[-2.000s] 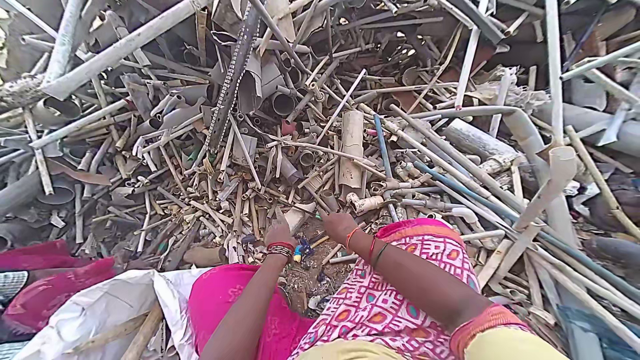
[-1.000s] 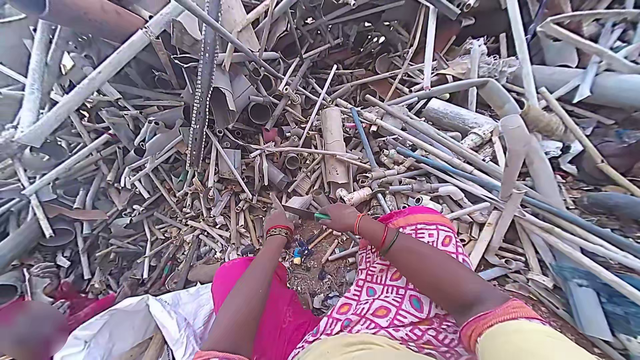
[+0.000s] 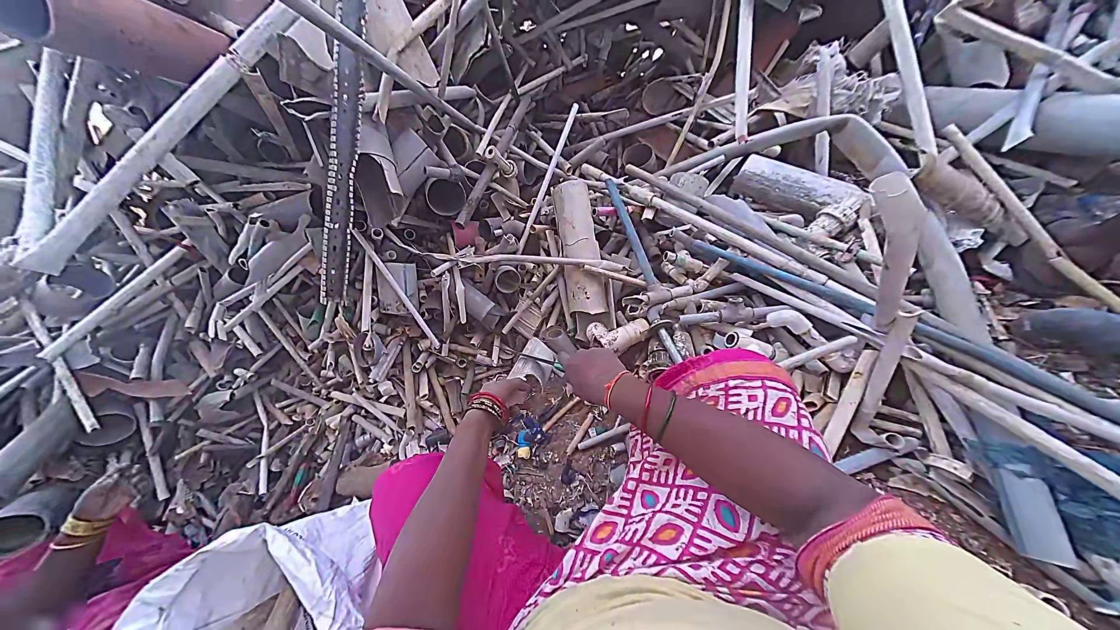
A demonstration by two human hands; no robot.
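Note:
Low in front of me, my left hand (image 3: pixel 507 394) is closed on a short piece of grey-white pipe (image 3: pixel 533 361). My right hand (image 3: pixel 591 372) is beside it, gripping a tool whose thin dark blade (image 3: pixel 525 355) lies across the pipe piece; most of the handle is hidden by the fingers. Just beyond the hands, a wide beige pipe (image 3: pixel 580 249) lies lengthwise on the heap. A pale pipe fitting (image 3: pixel 618 335) lies right of it, near my right hand.
Scrap pipes and fittings heap up on all sides. A blue pipe (image 3: pixel 787 282) and a bent grey pipe (image 3: pixel 884 171) lie at right. A perforated dark strip (image 3: pixel 341 157) stands at left. At lower left are a white sack (image 3: pixel 262 560) and another person's hand (image 3: pixel 105 497).
My right hand has turned, and the blade that showed clearly between my hands a second ago is now less visible. The other person's hand has come into clearer view at lower left.

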